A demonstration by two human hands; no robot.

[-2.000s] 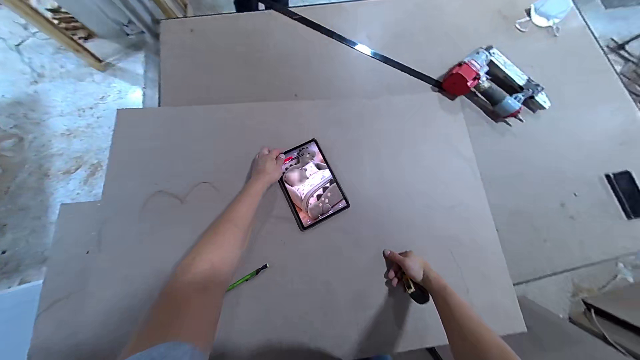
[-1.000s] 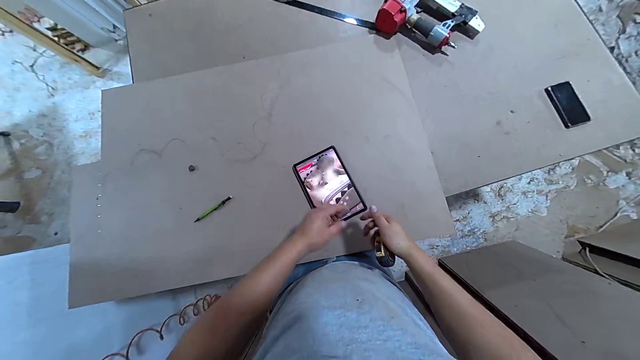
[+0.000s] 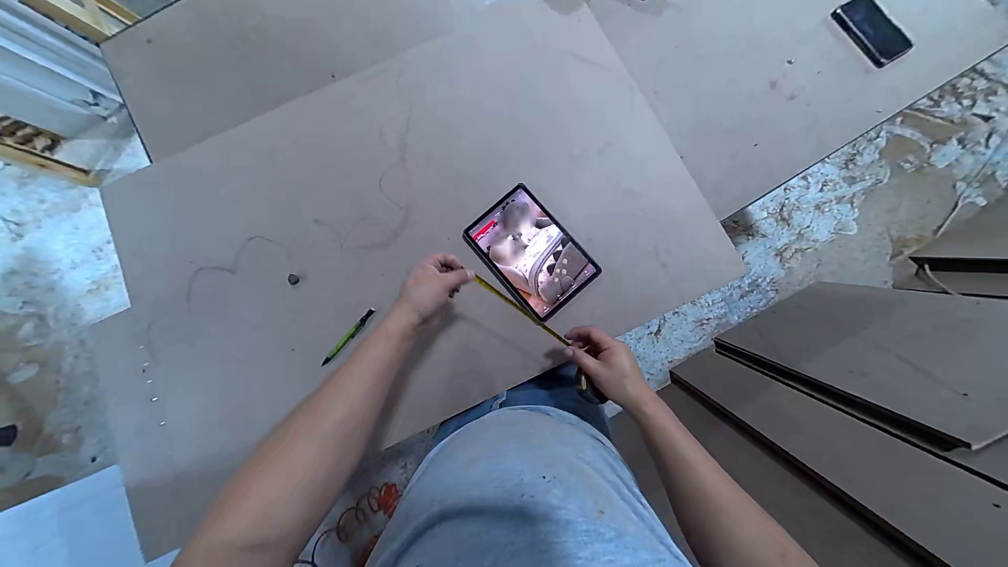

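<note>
A tablet (image 3: 534,252) with its screen lit lies on a large flat board (image 3: 630,205). Along its lower left edge runs the yellow blade of a tape measure (image 3: 508,302), stretched between my hands. My left hand (image 3: 433,290) pinches the blade's end, left of the tablet. The tape's dark case (image 3: 587,387) is in my right hand (image 3: 606,362), near the board's front edge and partly hidden by the fingers. A green pen or pencil (image 3: 347,337) rests on the board beside my left forearm.
A small dark round object (image 3: 294,279) lies near curved pencil lines on the board. At the upper right a phone (image 3: 872,31) rests on another board. More boards (image 3: 858,354) are stacked at the right, and an orange coiled hose (image 3: 370,508) is below the front edge.
The tape blade is now drawn out between my hands; a second ago both hands were at the tablet's lower edge. My left hand has moved left. The view has shifted, leaving the red tool out of sight.
</note>
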